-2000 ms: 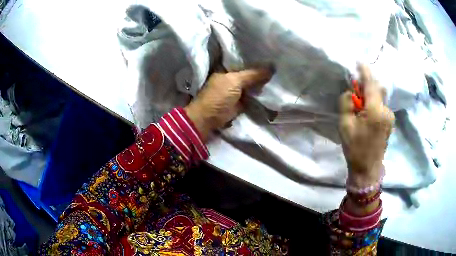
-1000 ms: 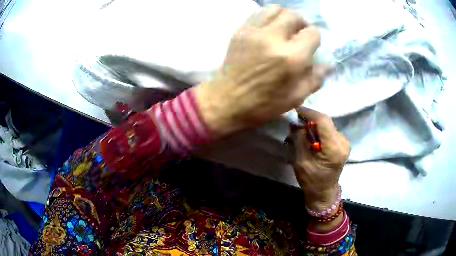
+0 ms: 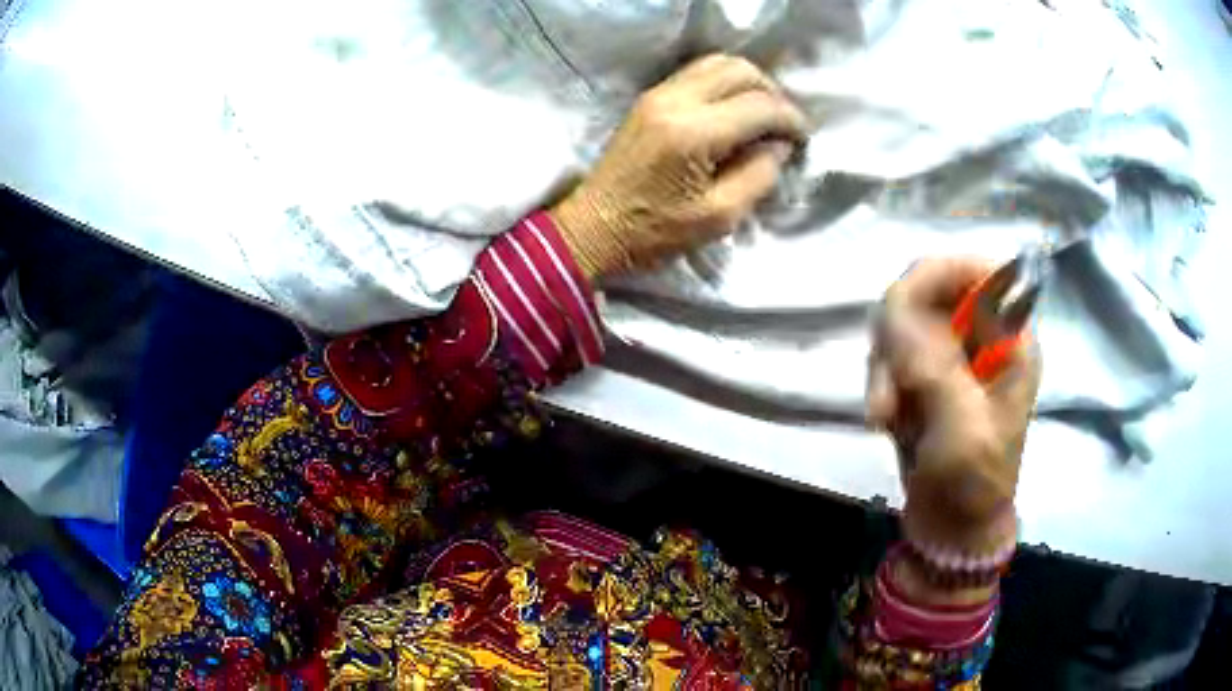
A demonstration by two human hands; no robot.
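Observation:
A pale grey-white garment [image 3: 757, 304] lies rumpled across the white table, partly overexposed. My left hand [image 3: 689, 169] is near the middle, its fingers curled and closed on a bunched fold of the cloth. My right hand [image 3: 953, 385] is to the right, over the garment's near edge, slightly blurred. It holds orange-red thread snips [image 3: 997, 324], the metal blades pointing up and away. Whether the right fingers also touch the cloth I cannot tell.
The white table's [image 3: 1148, 520] curved near edge runs between me and the garment. A blue crate [image 3: 189, 419] stands below the table at the left, with pale garments [image 3: 54, 432] beside it at the picture's edge. Dark shapes lie below the table at the lower right.
My left hand has moved back from the far middle and is less blurred. My right hand has moved right, away from the left hand, with the snips. The garment's folds have shifted and spread at the left.

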